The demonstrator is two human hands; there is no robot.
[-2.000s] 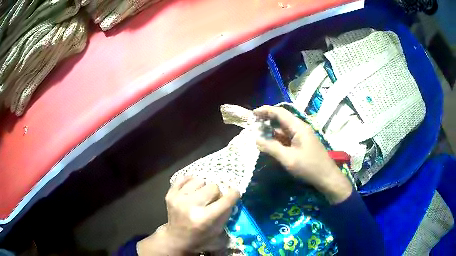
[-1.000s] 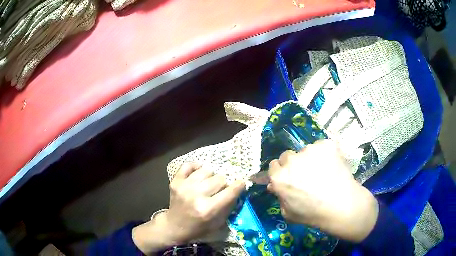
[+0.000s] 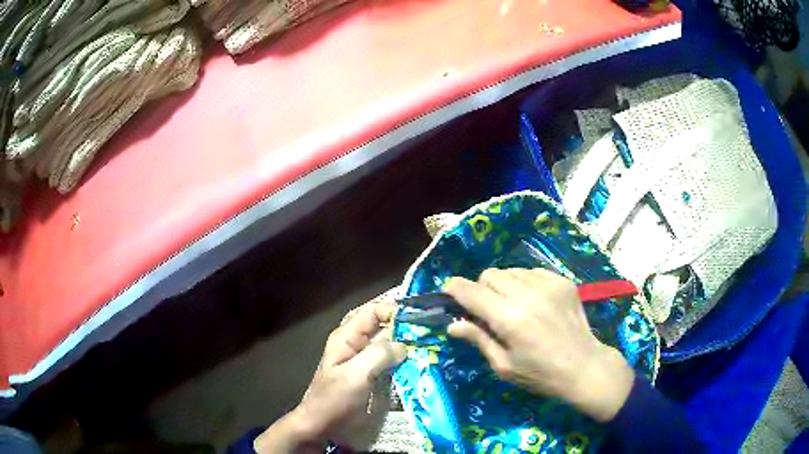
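Observation:
The tote bag's shiny blue lining with yellow-green and white flowers faces up below the centre, ringed by a pale rim. My left hand pinches the bag's rim at its left side. My right hand is over the lining and holds the thread snips, whose dark and silver blades point left at the rim near my left fingertips. A red strip sticks out to the right of my right hand. The woven outside of the bag is mostly hidden.
A red table with a pale edge curves across the upper left, with beige cord hanks on it. A blue bin at the right holds stacked cream bags. More blue material and a woven piece show at the lower right.
The bag has opened towards me, showing more lining and less woven outside. My right hand's snips and the red strip now show, with the blades at the rim. The view has shifted slightly.

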